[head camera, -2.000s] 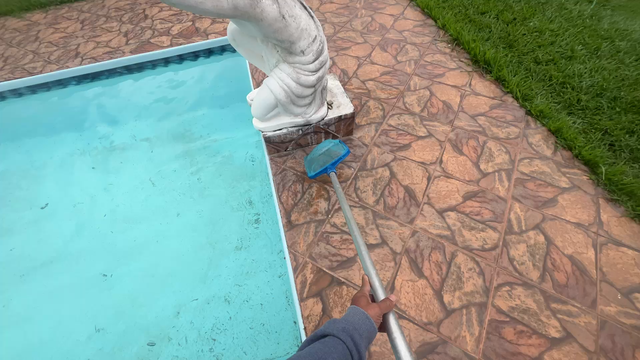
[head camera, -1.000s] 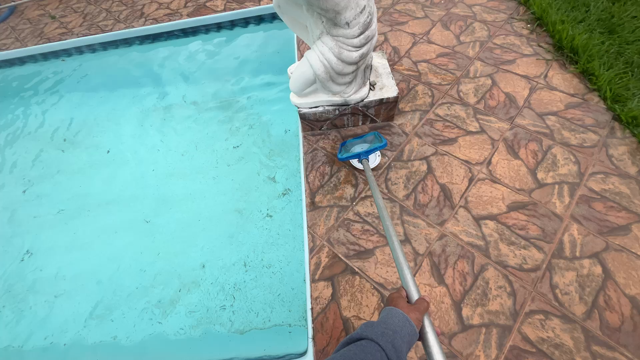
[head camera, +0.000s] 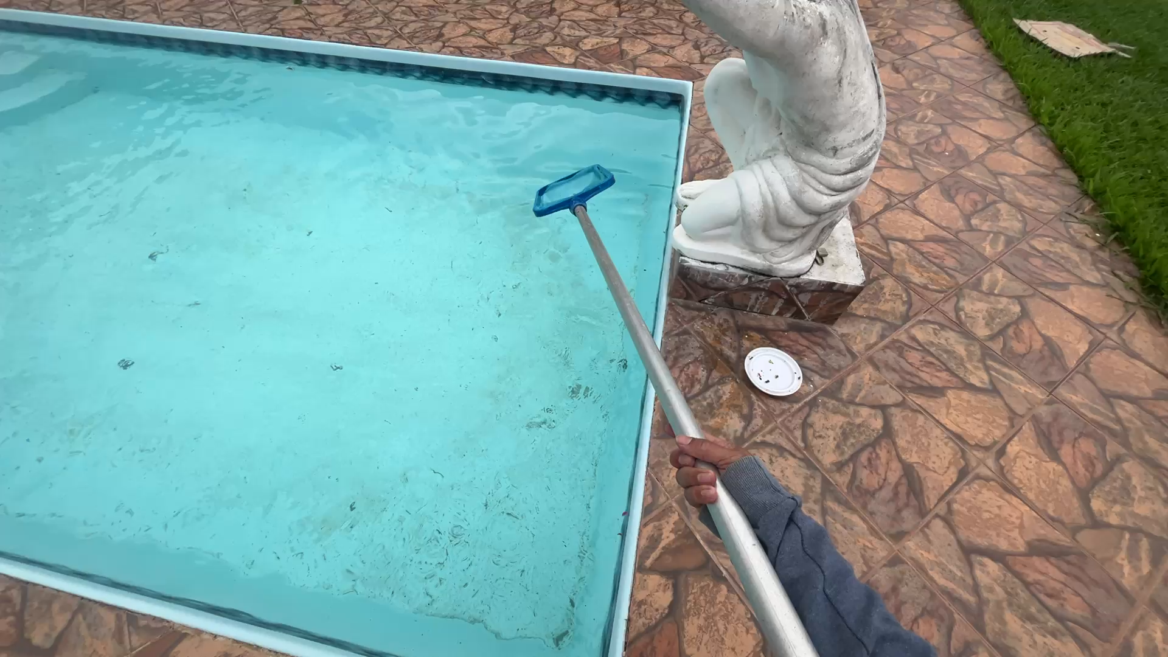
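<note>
The silver metal pole of a pool skimmer (head camera: 652, 360) slants up and left across the head view. My right hand (head camera: 703, 470) is closed around it near the lower middle, its dark blue-grey sleeve running to the right of the pole. Over the pool, near its right wall, is the skimmer's blue-framed net head (head camera: 574, 190); whether it touches the water I cannot tell. The pool (head camera: 319, 301) holds turquoise water with dark debris scattered through it. My left hand is out of view, and so is the near end of the pole.
A white kneeling statue (head camera: 789, 173) rests on a stone-patterned plinth (head camera: 766, 294) beside the pool coping (head camera: 650, 401). A white round lid (head camera: 773, 371) with dark bits lies on the paving (head camera: 995, 392). Beyond are grass (head camera: 1104, 137) and a flat board (head camera: 1068, 38).
The net head has moved left from the paving near the statue to over the pool, uncovering the round lid. The visible arm was left of the pole before and is right of it now.
</note>
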